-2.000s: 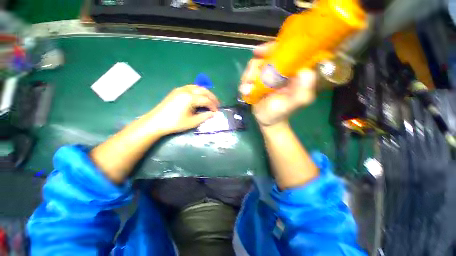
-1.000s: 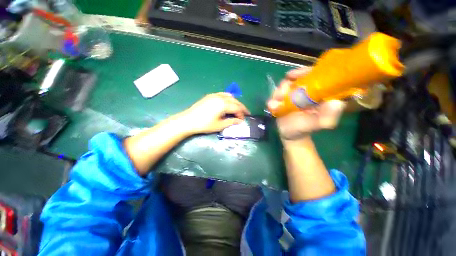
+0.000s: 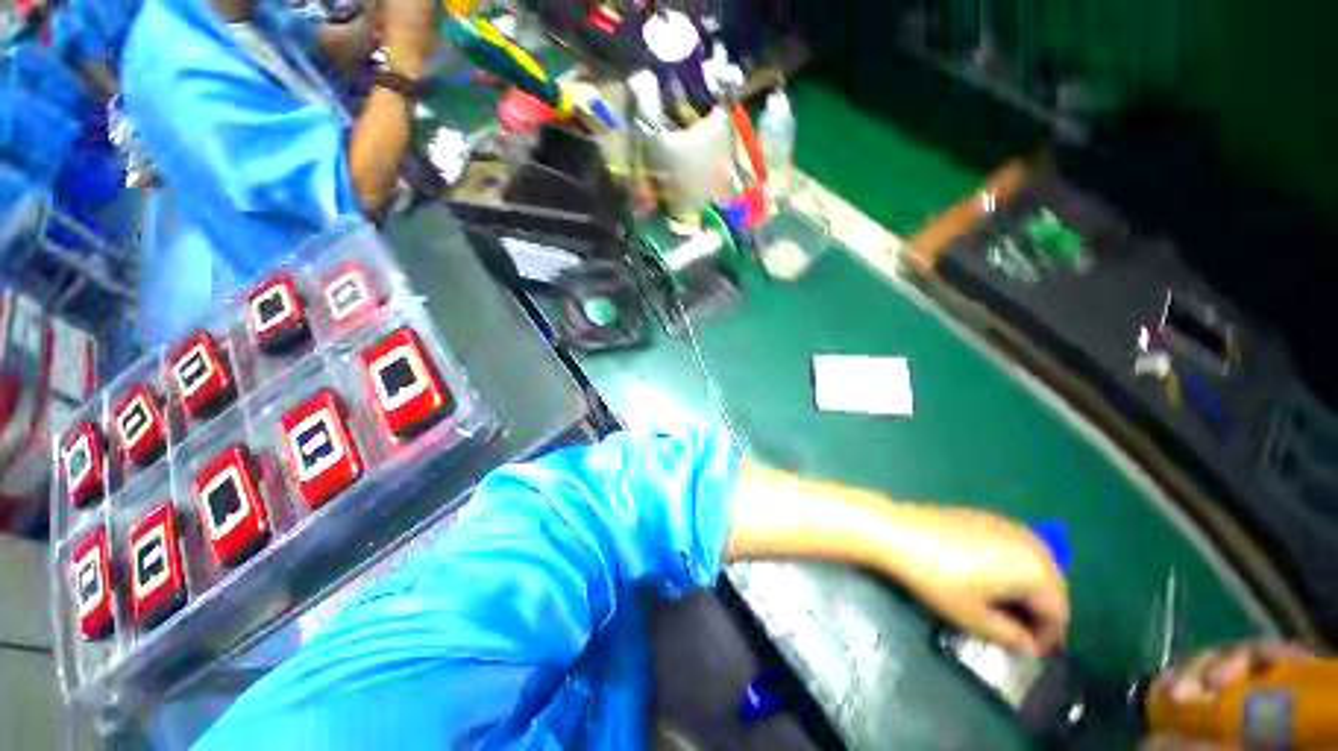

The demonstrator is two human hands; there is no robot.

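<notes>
The view is tilted and partly blurred. My left hand (image 3: 986,575) reaches in from the left over the green mat, its fingers closed on the left end of a dark phone housing with a white or silver patch (image 3: 1002,671). My right hand (image 3: 1206,672) is cut off at the lower right, around the thick orange screwdriver (image 3: 1274,715). The screwdriver's dark tip end is near the housing's right end; contact cannot be told. A blue pick (image 3: 1054,543) lies just beyond my left hand. A flat white rectangle (image 3: 863,385) lies alone farther back.
A clear blister tray (image 3: 477,426) with several red square parts (image 3: 322,448) is at the left. Another person's blue sleeve (image 3: 242,132) and arm are beyond it. A dark parts tray (image 3: 1093,316) runs along the right. Thin tweezers (image 3: 1170,616) lie near the screwdriver. Bottles and tools stand at the back.
The view has swung left, bringing in the red parts and the other person. My hands and the phone housing now appear at the lower right. Both hands keep their holds.
</notes>
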